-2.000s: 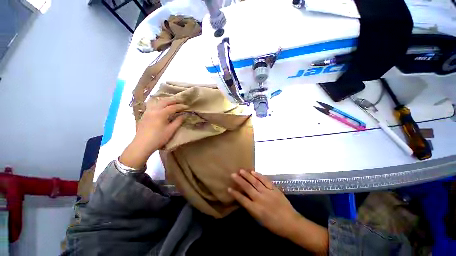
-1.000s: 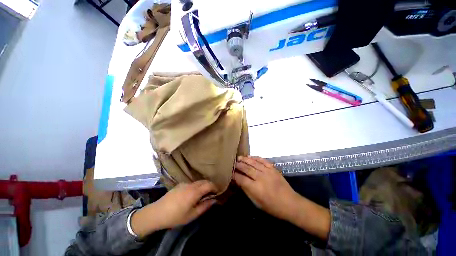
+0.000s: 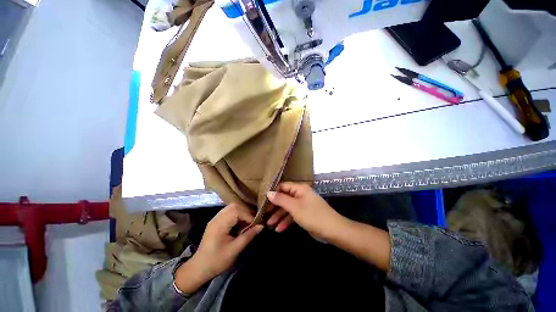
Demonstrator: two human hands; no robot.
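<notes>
A tan garment panel (image 3: 228, 122) lies bunched on the white machine table and hangs over its front edge. Its seam edge (image 3: 288, 152) runs from the needle area of the white sewing machine (image 3: 366, 9) down to my hands. My left hand (image 3: 222, 241) pinches the lower end of this edge between thumb and fingers. My right hand (image 3: 302, 210) pinches the same edge just above and to the right. Both hands are bare and close together at the table's front edge. The needle and presser foot are hidden behind the machine head.
A brown strip with dots (image 3: 177, 58) lies at the table's left. Snips (image 3: 430, 85), a black flat object (image 3: 424, 42), a white stick (image 3: 501, 111) and a screwdriver (image 3: 523, 103) lie right. Cut pieces (image 3: 143, 244) hang lower left. A ruler (image 3: 420, 175) lines the front edge.
My left hand has left the panel's upper left for its lower end. Both hands now hold the edge, which has been turned up to show its seam. The camera view has shifted.
</notes>
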